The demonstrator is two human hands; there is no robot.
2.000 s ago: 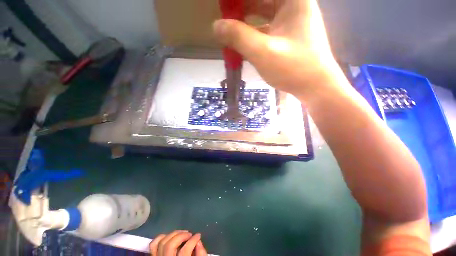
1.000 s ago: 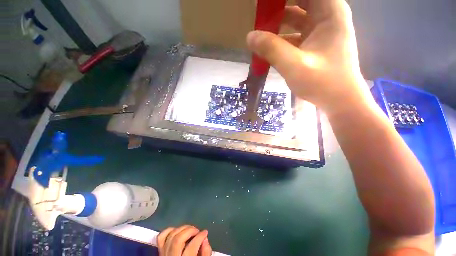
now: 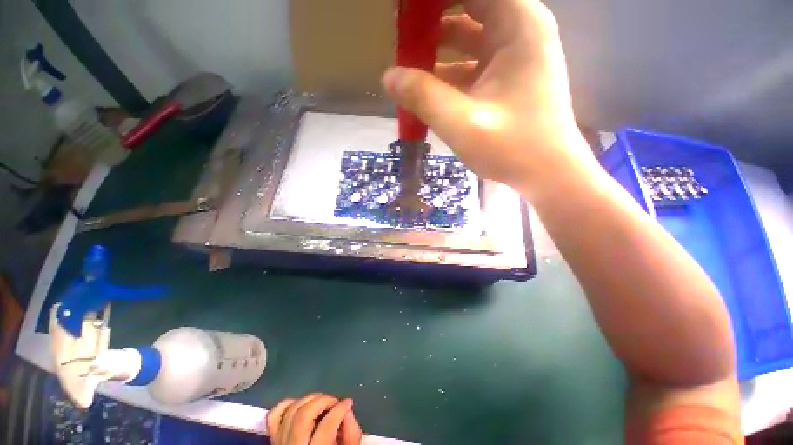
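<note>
My right hand (image 3: 496,96) is closed around the red handles of the board tongs (image 3: 417,83), held upright. The tongs' dark metal arms reach down onto a blue circuit board panel (image 3: 369,187) crowded with silver and white parts. The panel lies flat on the pale surface of the solder pot (image 3: 304,174), inside its wide metal rim. My left hand (image 3: 315,421) shows only by its curled fingers at the bench's near edge; whether it holds anything is hidden.
A spray bottle (image 3: 209,363) lies at the near left. A blue bin (image 3: 726,261) with one board stands at the right. More boards (image 3: 96,421) are at the lower left. A cardboard shield (image 3: 343,52) stands behind the pot. A red-handled tool (image 3: 152,123) and another spray bottle (image 3: 76,117) are back left.
The camera view has shifted slightly. The right hand still grips the tongs over the panel in the pot, and the left hand stays at the bench edge.
</note>
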